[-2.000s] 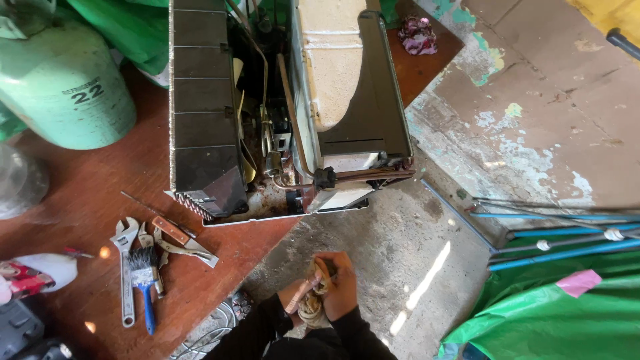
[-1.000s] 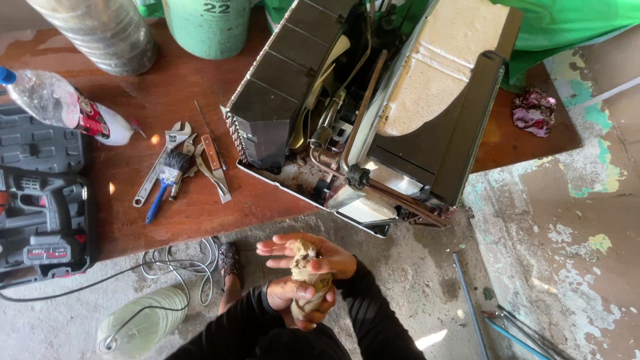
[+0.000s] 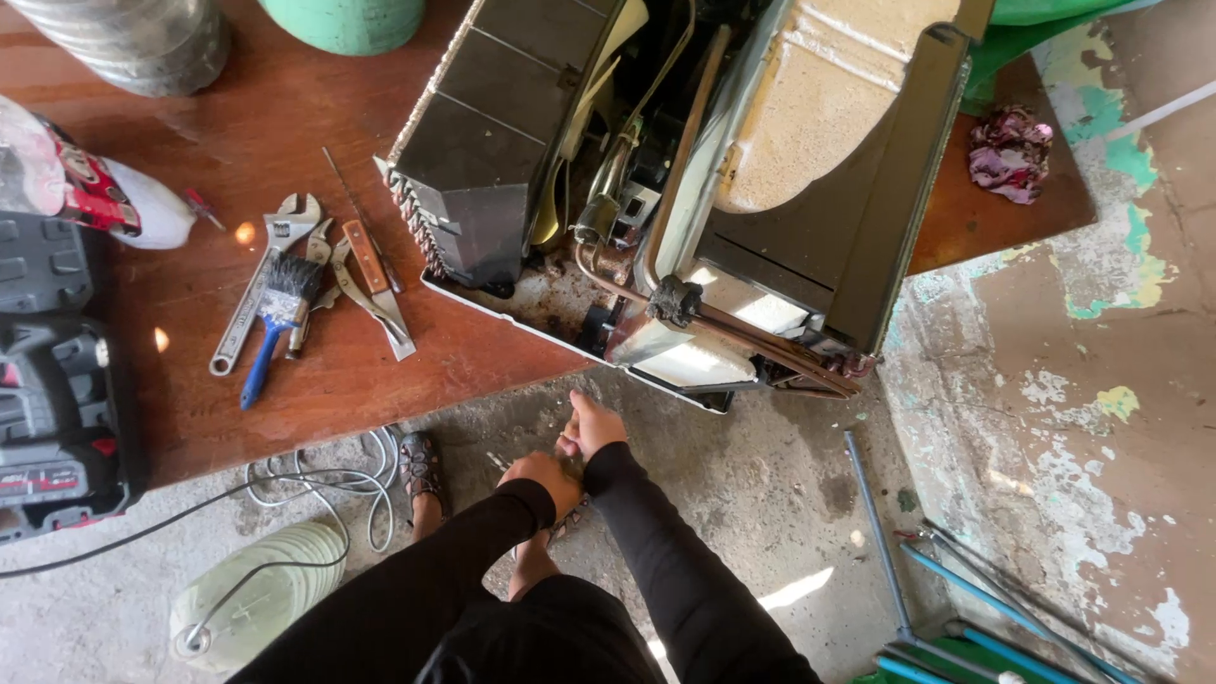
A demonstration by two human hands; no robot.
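Note:
My left hand [image 3: 545,481] is curled, back upward, below the table edge; whatever is in it is hidden. Just above and to its right is my right hand [image 3: 593,429], fingers bent and thumb toward the table; its grasp cannot be made out. Both hands are close together, in front of an opened air conditioner unit [image 3: 494,142] with copper tubes [image 3: 689,142] and tan foam insulation [image 3: 817,104]. A dark lump [image 3: 674,302] wraps a tube joint near the unit's front. A blue-handled paintbrush [image 3: 275,318] lies over an adjustable wrench [image 3: 249,299], beside locking pliers [image 3: 356,285] and a wooden-handled scraper [image 3: 366,256].
A tool case [image 3: 57,256] with a power drill [image 3: 43,399] and a plastic bottle [image 3: 123,195] are at the left of the wooden table [image 3: 456,366]. A coiled cable [image 3: 380,484] and large plastic jug [image 3: 256,589] are on the floor. Pipes [image 3: 874,532] lie at right; a crumpled cloth [image 3: 1010,154] is on the table.
A second ago my hands held a crumpled tan lump with my right fingers spread; now the fingers are curled and the lump is out of sight. The view has shifted.

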